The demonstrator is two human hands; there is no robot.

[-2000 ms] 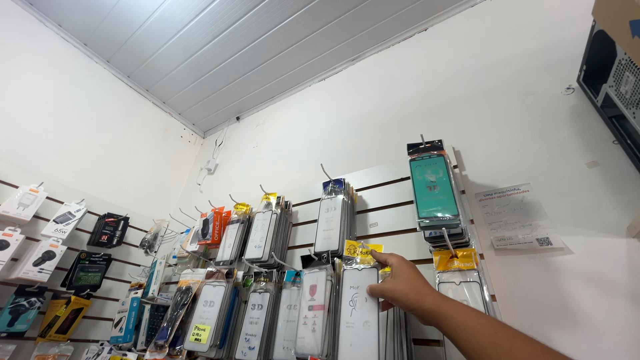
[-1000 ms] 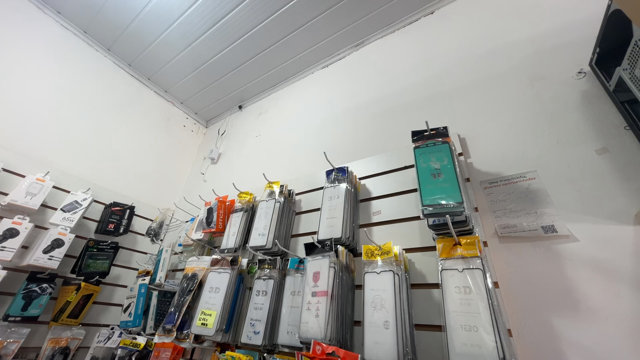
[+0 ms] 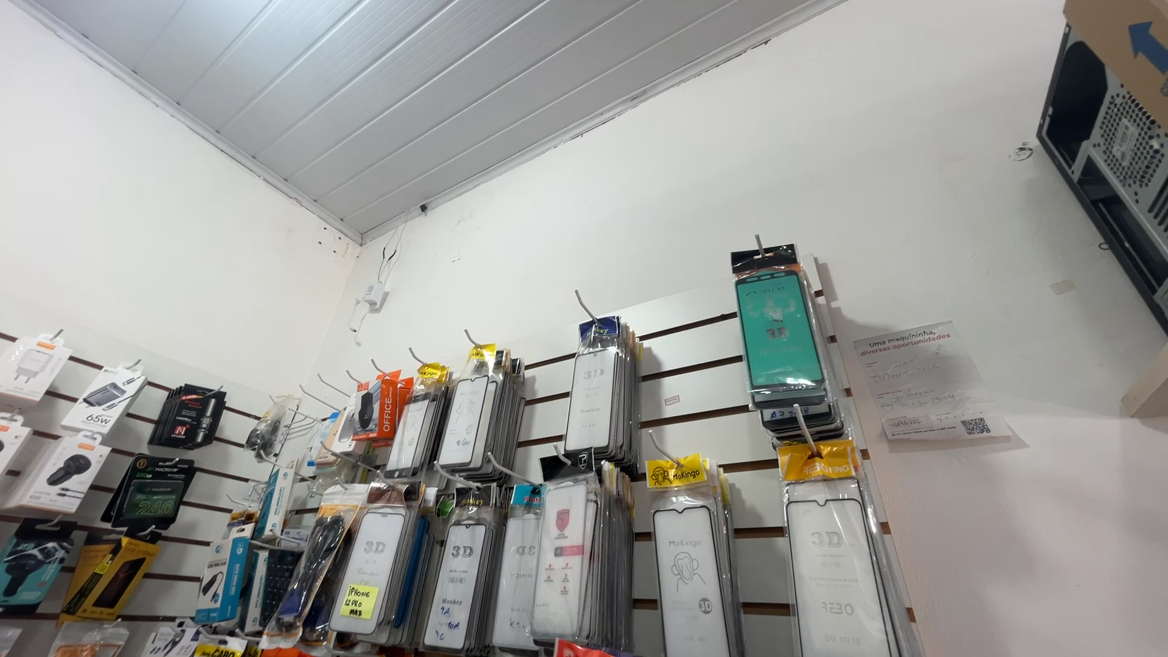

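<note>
Neither of my hands shows in the head view now. Packs of phone screen protectors hang on metal hooks from a white slatwall panel. The pack with the yellow header [image 3: 689, 557] hangs in the lower row, between a pack with a red shield print [image 3: 561, 561] and another yellow-headed pack [image 3: 832, 566]. A teal-faced pack [image 3: 780, 333] hangs highest, at the right end. One with a blue header [image 3: 598, 392] hangs in the upper row. A yellow sticky note [image 3: 357, 601] is on a pack at lower left.
Boxed chargers [image 3: 32, 370] and other accessories hang on the left wall's slatwall. A printed sheet [image 3: 931, 383] is fixed to the wall right of the panel. A computer case [image 3: 1118, 155] juts in at the upper right. A cable with a white adapter [image 3: 372, 294] hangs near the corner.
Two seconds ago a hand was touching the yellow-headed pack in the lower row; it had left the view by one second ago. That pack still hangs there.
</note>
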